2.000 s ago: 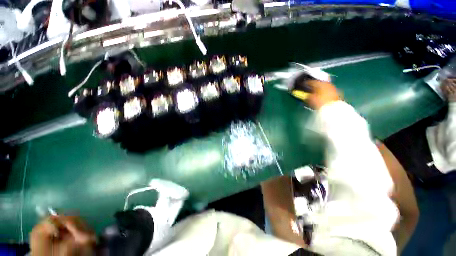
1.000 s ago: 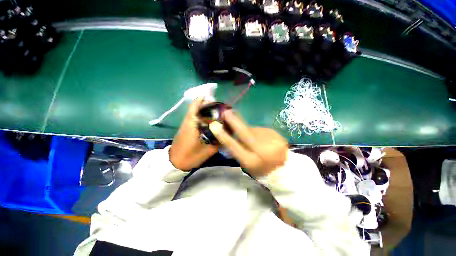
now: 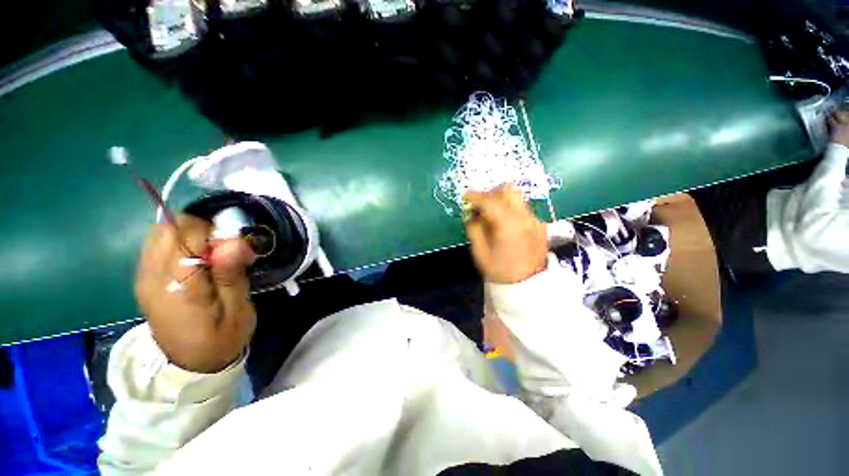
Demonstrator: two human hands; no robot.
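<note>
My left hand [image 3: 200,297] holds the white rear housing [image 3: 251,167] at the bench's near edge. Its dark round open end faces up, with a small white part inside. Thin wire leads [image 3: 149,192] stick out past the fingers, one ending in a small white plug connector [image 3: 118,155]. My right hand [image 3: 507,232] is at the near edge of the tangled pile of whitish sealing rings [image 3: 489,149], fingertips bent onto it. Whether it grips a ring cannot be seen. A bit of yellow shows at its fingertips.
Black waiting modules [image 3: 372,74] with shiny faces stand at the back of the green bench [image 3: 372,186]. A brown carton [image 3: 694,270] of camera units is at lower right. Blue bins [image 3: 56,400] are at lower left. Another person's sleeve [image 3: 810,228] and hand are at far right.
My hands have moved apart: the left holds the housing on the left, the right has gone to the ring pile. The housing's dark open end now shows. The view has shifted.
</note>
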